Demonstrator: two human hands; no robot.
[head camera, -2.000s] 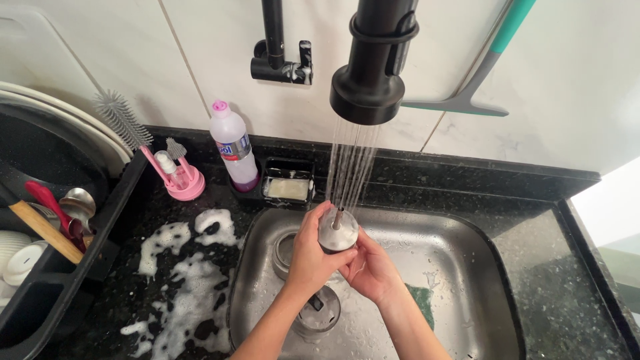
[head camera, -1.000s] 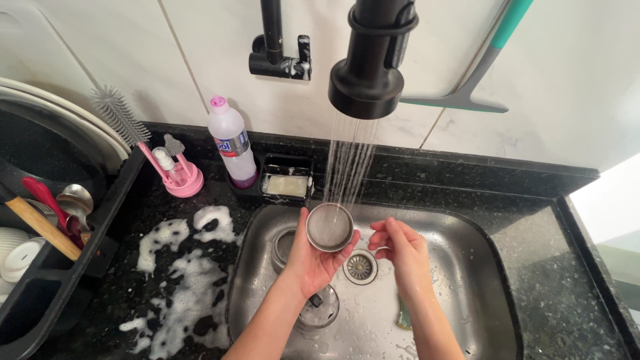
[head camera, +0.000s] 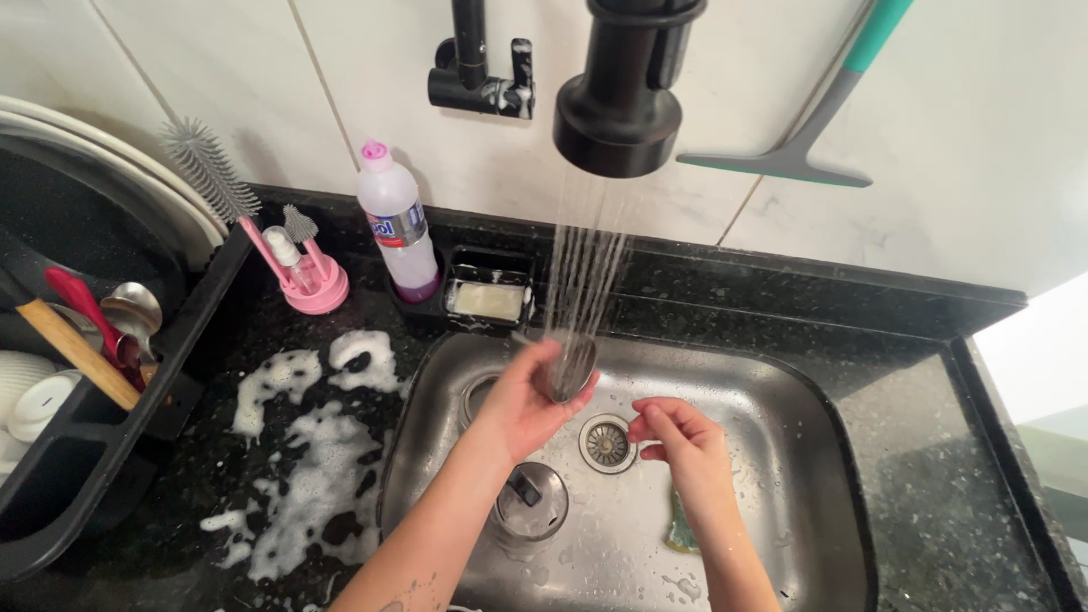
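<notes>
My left hand (head camera: 531, 404) grips a small round metal cup or lid (head camera: 571, 371), tilted under the water that streams from the black faucet head (head camera: 617, 127). To the right of the drain strainer (head camera: 608, 443), my right hand (head camera: 680, 433) holds nothing, its fingers curled and partly apart. Below my left wrist, a clear round container with a black knob (head camera: 533, 501) rests in the stainless steel sink (head camera: 765, 387). Another round clear vessel (head camera: 478, 401) is partly hidden behind my left hand. A green sponge (head camera: 681, 523) lies beside my right wrist.
A black dish rack (head camera: 127, 463) with utensils stands at left. Soap foam (head camera: 319, 484) covers part of the dark stone counter. Behind it are a pink brush holder (head camera: 317, 286), a detergent bottle (head camera: 398, 223) and a soap bar (head camera: 489, 301). A squeegee (head camera: 786, 161) hangs on the wall.
Two seconds ago both hands were together at the round metal piece; they are now apart. Since one second ago, my left hand has tipped its open face from the camera.
</notes>
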